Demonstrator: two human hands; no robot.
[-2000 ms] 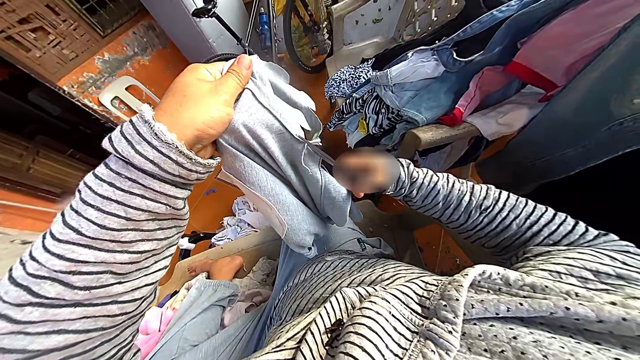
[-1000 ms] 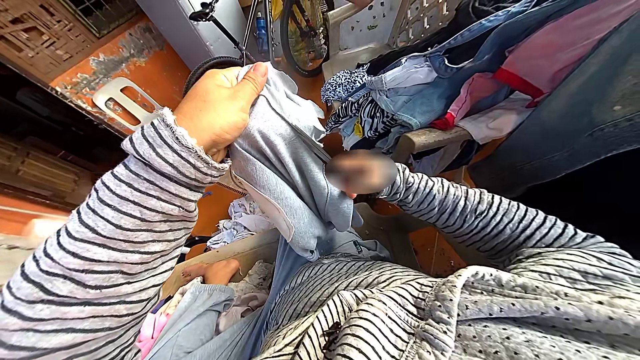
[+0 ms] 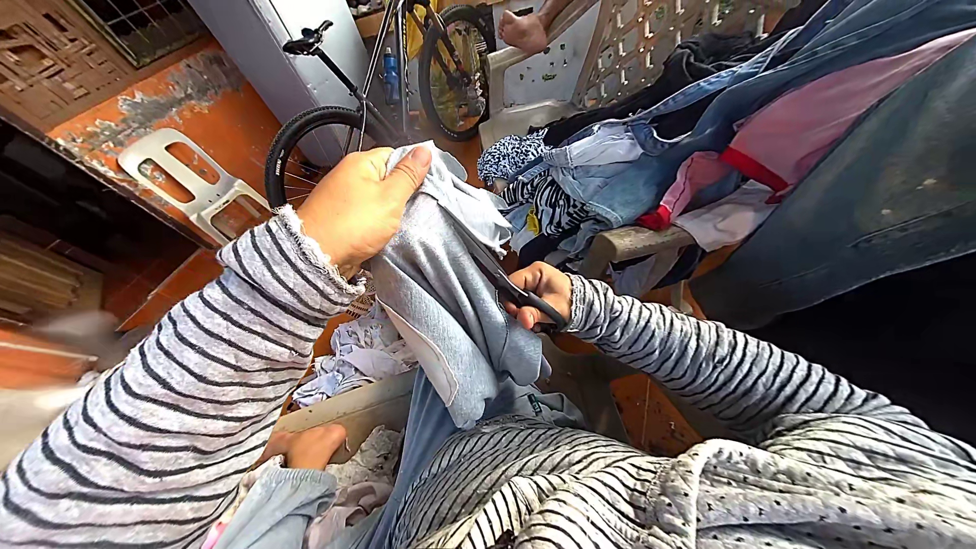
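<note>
My left hand [image 3: 366, 206] pinches the upper edge of a grey-blue piece of cloth [image 3: 435, 282] between thumb and fingers. The cloth hangs in folds above my lap, with a paler layer at its top. My right hand [image 3: 541, 293] is closed around the black handles of a pair of scissors [image 3: 499, 278]. Their dark blades point up and left and lie against the right part of the cloth. Whether the blades are parted, and where their tips end, I cannot tell.
Jeans and other clothes [image 3: 633, 168] are heaped over a plastic chair [image 3: 648, 240] at the right. A white plastic chair [image 3: 183, 179] and a bicycle [image 3: 366, 114] stand beyond. Loose cloths [image 3: 362, 351] lie below my left forearm. Another person's bare foot [image 3: 524, 30] shows at the top.
The scissors show plainly in my right hand now; a blur covered that hand before. Both hands have kept their holds, with the cloth in much the same place.
</note>
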